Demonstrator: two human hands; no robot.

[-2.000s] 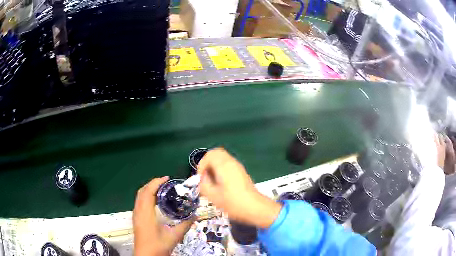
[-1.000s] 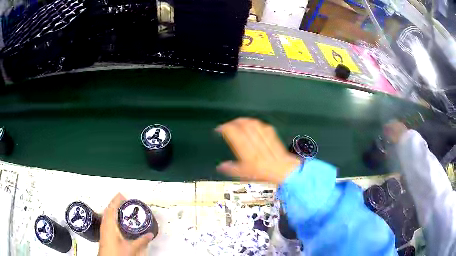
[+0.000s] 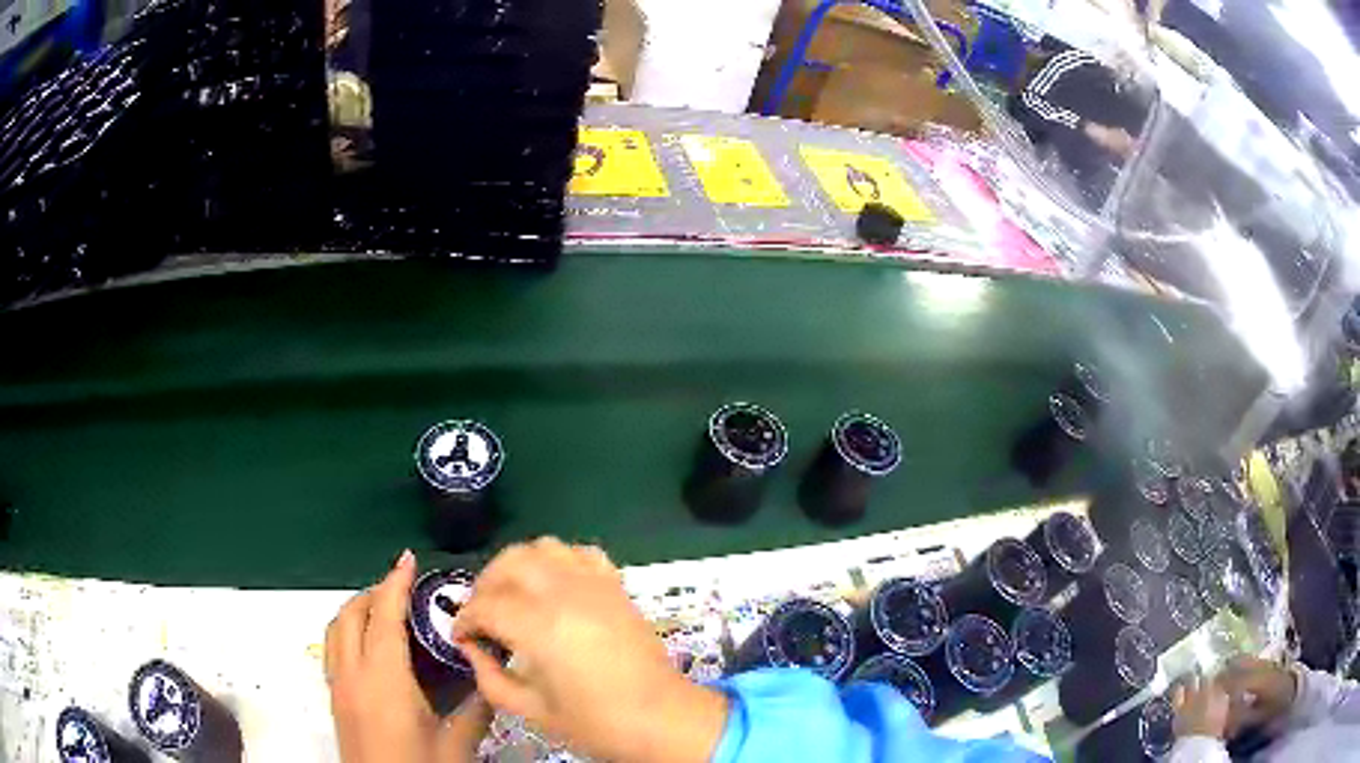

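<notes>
My left hand holds a black cylindrical unit upright over the near edge of the bench. The unit's round top shows part of a white liner patch. My right hand, in a blue sleeve, has its fingertips on that white patch and covers part of the top. Whether the liner is lifted is hidden by the fingers. Another unit with a white patch stands on the green belt just beyond my hands. Two more white-patched units stand on the bench at the lower left.
Black-topped units stand on the green conveyor belt. Several more stand on the bench at right. Another person's hands are at far right. Dark stacked trays, yellow labels and clear plastic sheeting lie beyond.
My right hand has come back from over the belt to the unit in my left hand. Two black-topped units now stand close together on the belt. The view has shifted.
</notes>
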